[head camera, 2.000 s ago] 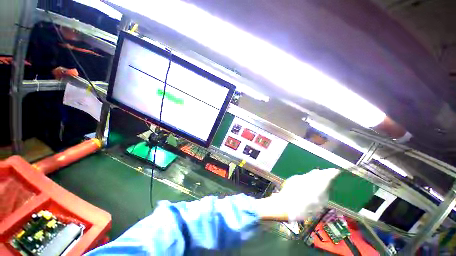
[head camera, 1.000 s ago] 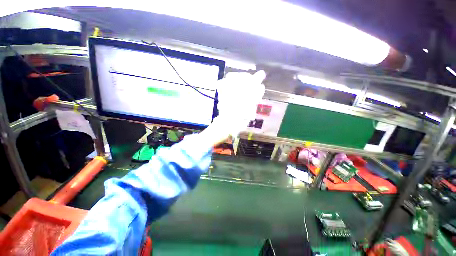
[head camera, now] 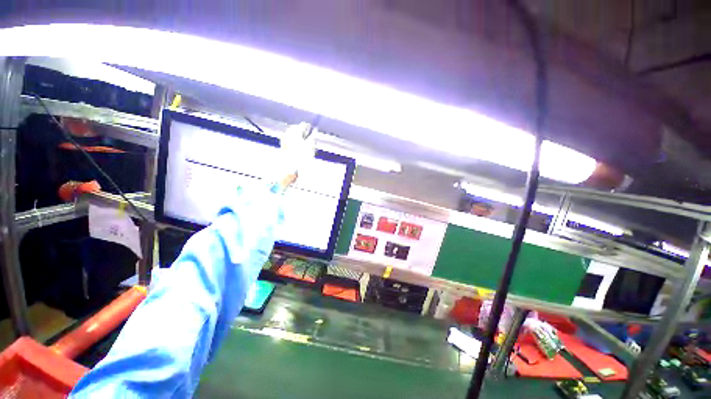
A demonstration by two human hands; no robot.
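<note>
My left hand (head camera: 298, 150) wears a white glove and is raised in front of the monitor's upper edge, just under the strip light. Its blue sleeve runs up from the lower left. The hand is small and blurred by glare. A thin dark line shows near its fingertips, but I cannot tell if they hold it. The monitor (head camera: 234, 167) has a white screen, partly covered by my arm. My right hand is not in view.
A red foam tray (head camera: 35, 372) is cut off at lower left, beside an orange-red roller (head camera: 101, 319). The green conveyor (head camera: 335, 374) runs across below. A black cable (head camera: 511, 273) hangs at right. Circuit boards (head camera: 573, 387) and a person's gloved hand (head camera: 543, 335) are beyond.
My left hand has moved from the right, over the line, leftward and up to the monitor's top edge. The black cable now crosses the right side. The view has shifted; the board in the tray no longer shows.
</note>
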